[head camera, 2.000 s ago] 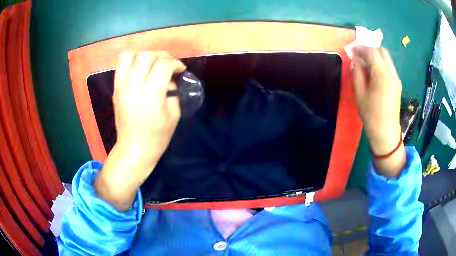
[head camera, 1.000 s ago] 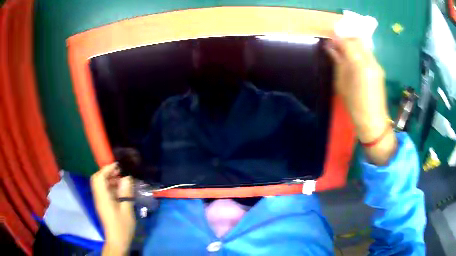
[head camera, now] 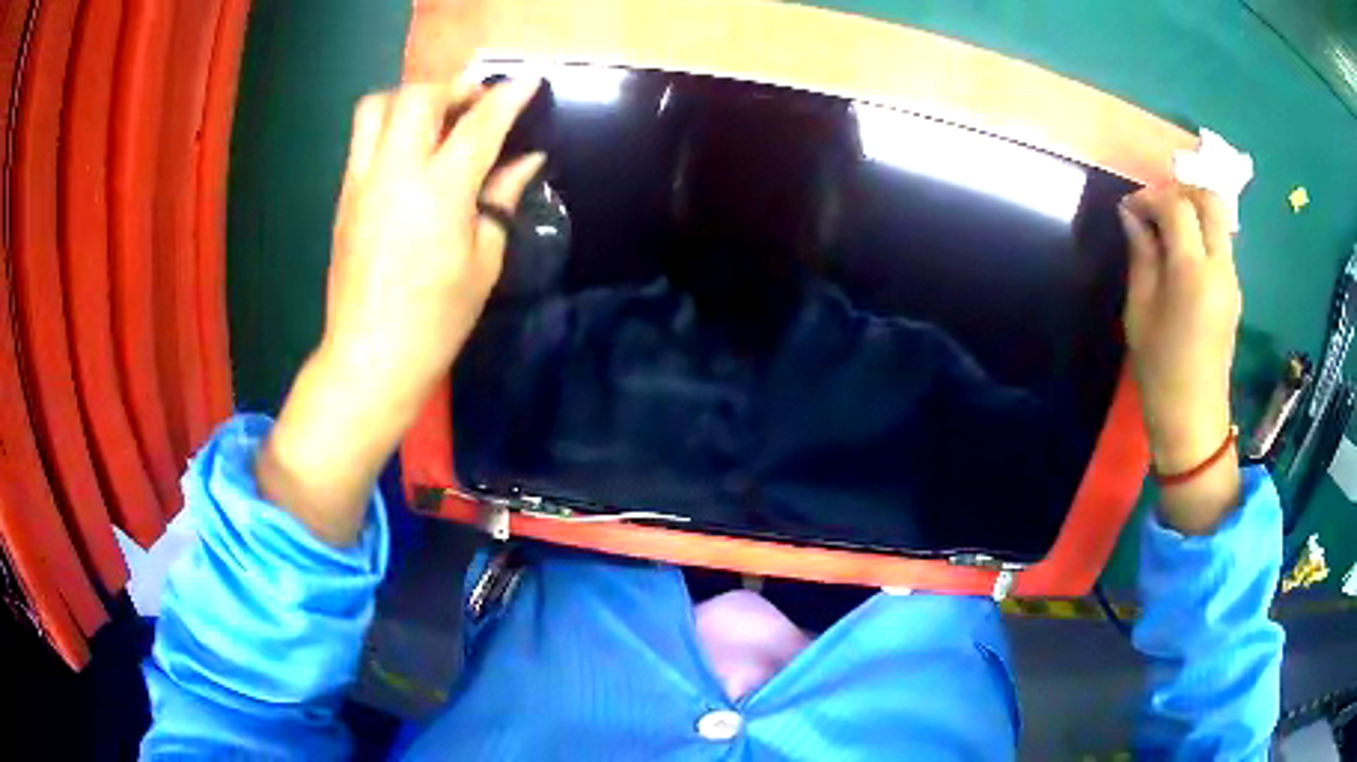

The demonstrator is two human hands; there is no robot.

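The glossy black display panel (head camera: 774,343) lies in an orange-red foam tray (head camera: 833,48), turned slightly clockwise. My left hand (head camera: 409,238) is at the panel's upper left corner, with fingertips on its top edge. A small dark, translucent, roundish item (head camera: 539,238) is held in its fingers over the glass. My right hand (head camera: 1183,298) grips the panel's upper right corner with its fingertips, and the contact is partly hidden. Small metal hinges (head camera: 1003,584) and a thin pale cable (head camera: 625,517) show along the panel's lower edge.
A crumpled white wipe (head camera: 1220,167) is at the tray's upper right corner. A yellow tab (head camera: 1298,197) lies on the green bench (head camera: 305,223). Stacked orange-red trays (head camera: 112,268) stand at the left. Dark slim tools (head camera: 1329,372) lie at the right.
My left hand has moved from the lower left corner up to the upper left corner. The panel and tray appear shifted right and turned clockwise in view. My right hand remains at the upper right corner.
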